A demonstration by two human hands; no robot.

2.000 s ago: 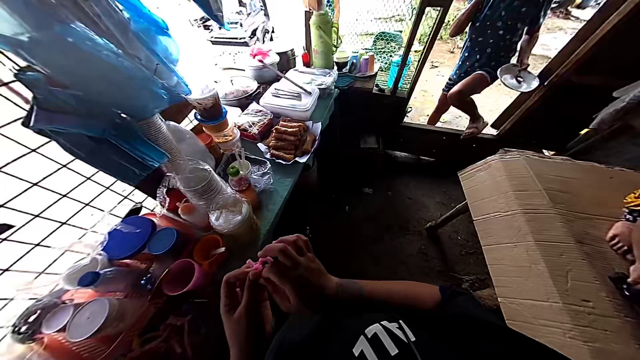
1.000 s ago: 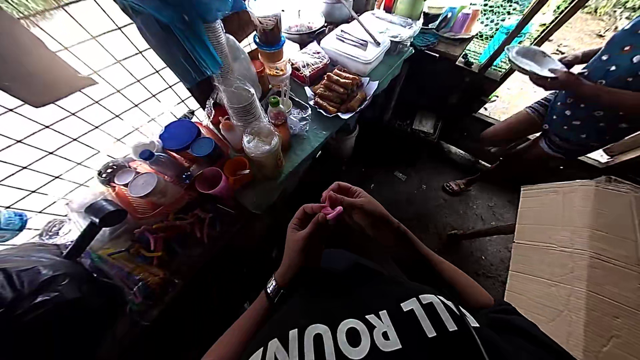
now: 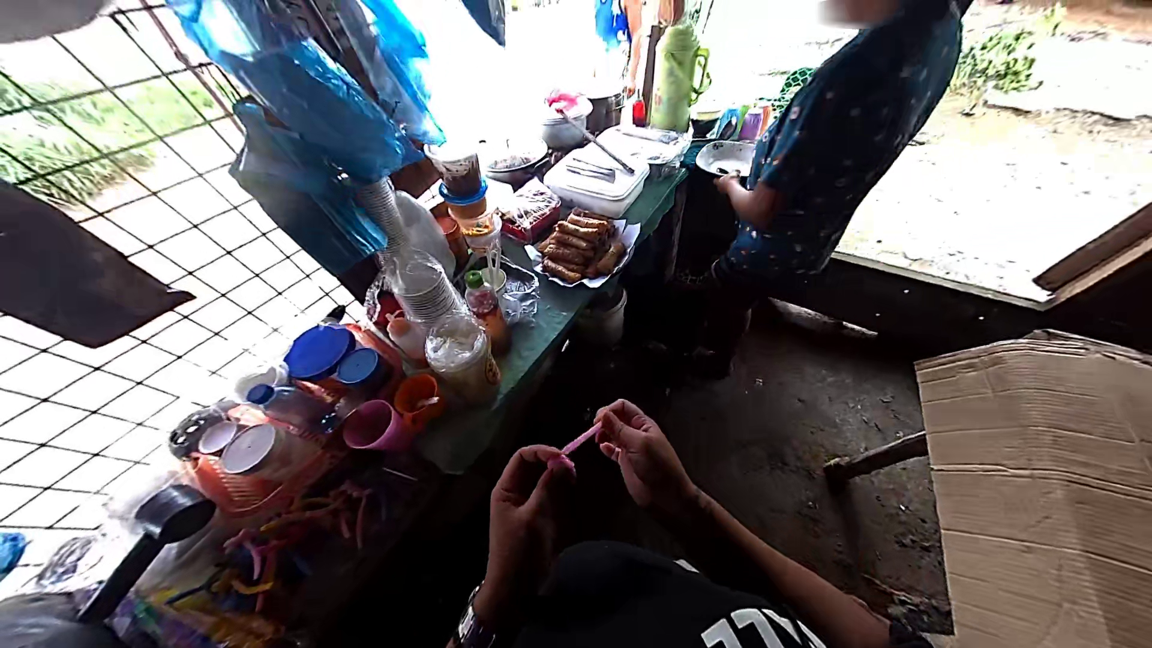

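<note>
A small pink strip point(image 3: 583, 438), its material unclear, is stretched between my two hands above my lap. My left hand point(image 3: 529, 504) pinches its lower end, where a pink bunched part shows at the fingertips. The upper end is between the thumb and fingers of my right hand point(image 3: 641, 454). To the left of my hands, on the green table point(image 3: 531, 360), stand a pink cup point(image 3: 373, 426), an orange cup point(image 3: 418, 401) and a wrapped stack of plastic cups point(image 3: 461, 355).
Fried rolls point(image 3: 580, 245) lie on a plate by a white lidded container point(image 3: 596, 180). A person point(image 3: 837, 144) stands beyond the table with a bowl point(image 3: 725, 157). Cardboard point(image 3: 1044, 486) is at the right, a black scoop point(image 3: 162, 531) at the lower left.
My hands have drawn apart, and the pink piece now spans between them as a strip. The other person has moved to the table's far end with the bowl. The view has swung.
</note>
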